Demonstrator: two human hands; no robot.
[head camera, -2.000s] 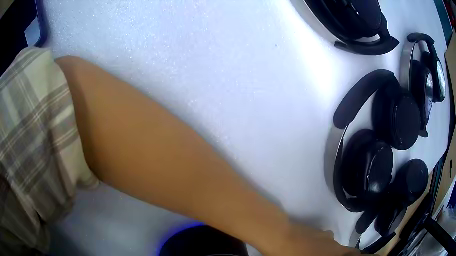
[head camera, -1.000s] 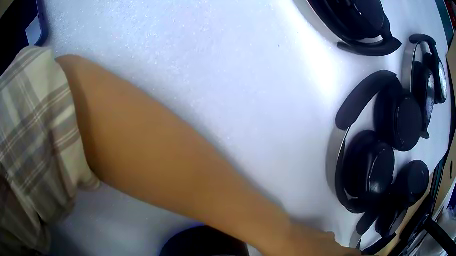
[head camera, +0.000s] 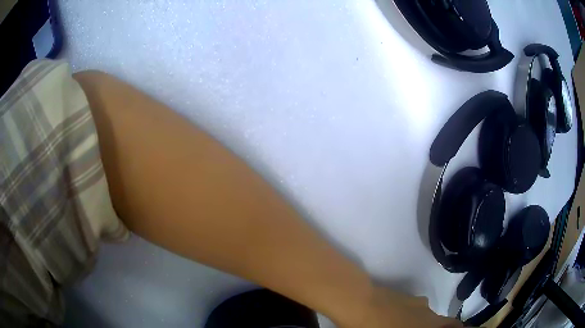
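My left forearm crosses the view from the plaid sleeve at the left to the lower right. Only the wrist and back edge of my left hand (head camera: 407, 311) show, cut off by the bottom edge; its fingers are hidden. Below the forearm, a black rounded unit (head camera: 263, 311), perhaps an oval unit, is partly in view, cut off by the bottom edge and unlit. Whether my left hand touches it cannot be seen. My right hand is out of the picture.
Black headphones (head camera: 474, 214) lie on the white foam sheet (head camera: 321, 122) at the right. More headphones (head camera: 458, 29) lie at the top, far right (head camera: 545, 106) and lower right (head camera: 529, 234). A blue-edged dark object (head camera: 48, 38) is at the upper left.
The blue light along the black unit's edge has faded and gone out. The forearm and headphones have hardly moved.
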